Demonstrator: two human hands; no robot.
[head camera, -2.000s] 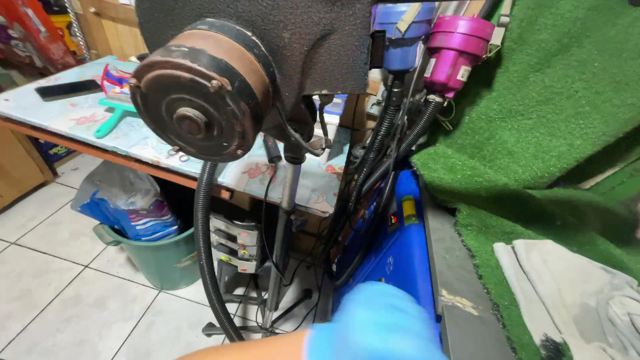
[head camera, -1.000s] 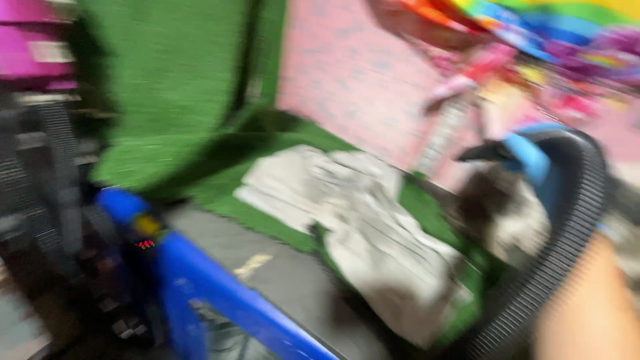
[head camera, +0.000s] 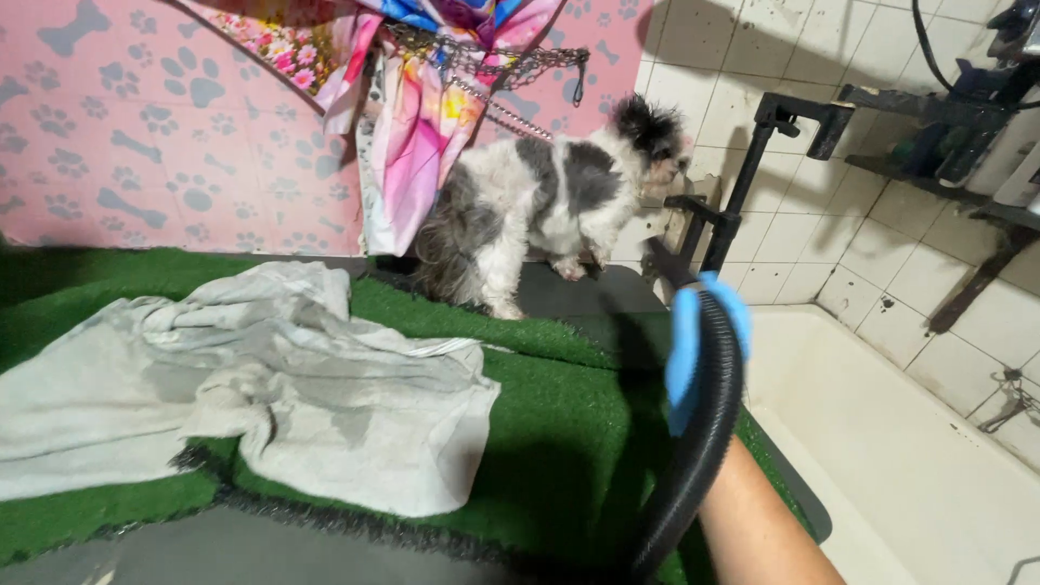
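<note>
My right hand (head camera: 705, 345), in a blue glove, grips a black corrugated dryer hose (head camera: 705, 455) near its dark nozzle (head camera: 670, 262). The nozzle points up and left, below the head of a small white and dark grey dog (head camera: 520, 195). The dog stands on the dark table top by the pink wall, facing right, with a chain leash at its back. A crumpled, pale damp towel (head camera: 325, 406) lies on green artificial turf (head camera: 561, 431) left of the hose. My left hand is out of view.
A white bathtub (head camera: 861, 431) lies at the right, beside the table. Black metal arms (head camera: 735, 187) rise near the dog's head, and a dark shelf (head camera: 918, 175) holds bottles on the tiled wall. Colourful cloth (head camera: 414, 171) and chains (head camera: 504, 65) hang behind the dog.
The view has swung right, from the dryer and the bucket to the dog and the tub. The gloved right hand now shows clearly with the hose, which was blurred one second ago.
</note>
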